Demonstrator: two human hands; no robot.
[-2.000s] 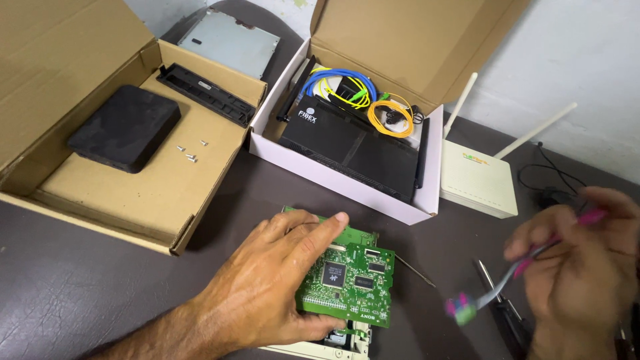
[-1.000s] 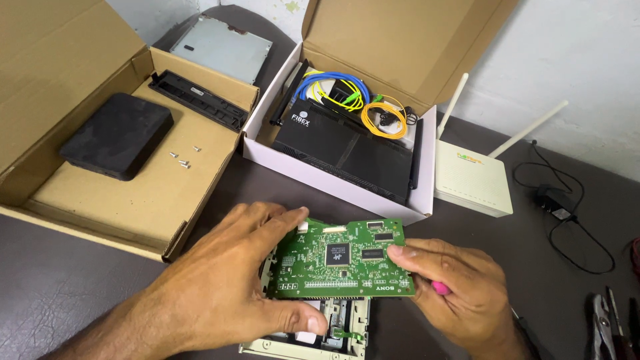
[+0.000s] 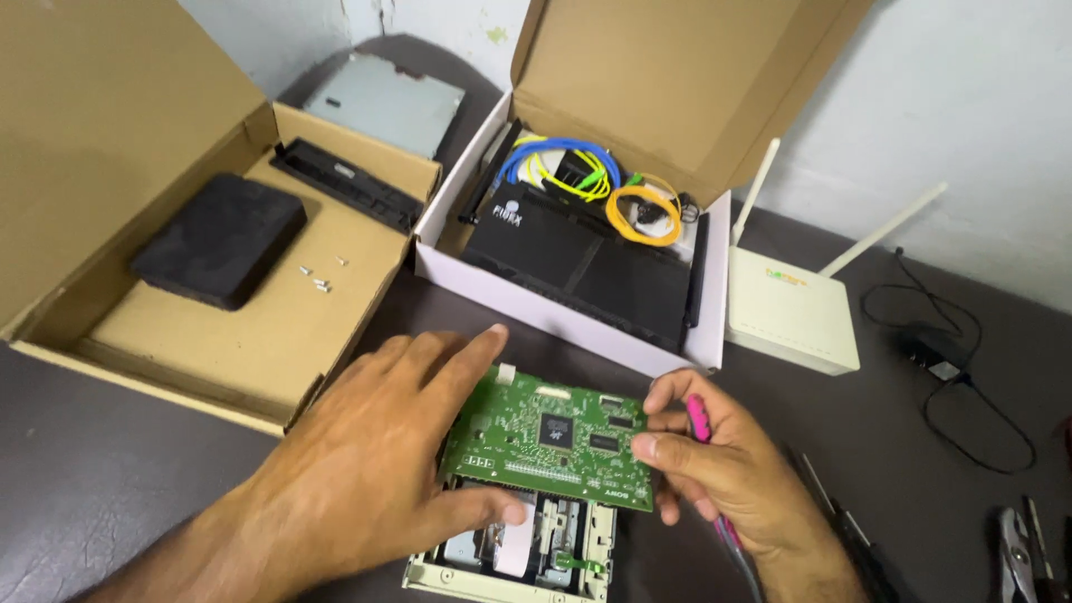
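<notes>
A green circuit board (image 3: 511,435) lies tilted over an optical disc drive (image 3: 502,586), whose mechanism and white ribbon cable (image 3: 512,544) show below the board's near edge. My left hand (image 3: 377,452) holds the board's left side, its thumb over the ribbon cable. With thumb and fingertips, my right hand (image 3: 720,461) grips the board's right edge. A pink and grey toothbrush-like tool (image 3: 698,419) is also tucked in that hand, its head hidden.
An open cardboard box (image 3: 159,381) with a black case (image 3: 222,239) and small screws (image 3: 321,285) stands left. Behind is a white box (image 3: 536,322) with a black router and coiled cables. A white router (image 3: 791,314), a power adapter (image 3: 930,352) and pliers (image 3: 1015,553) are at right.
My right hand came from the right side, brush in hand, to the board's right edge. The board has been raised and turned, so the drive beneath shows more than two seconds ago.
</notes>
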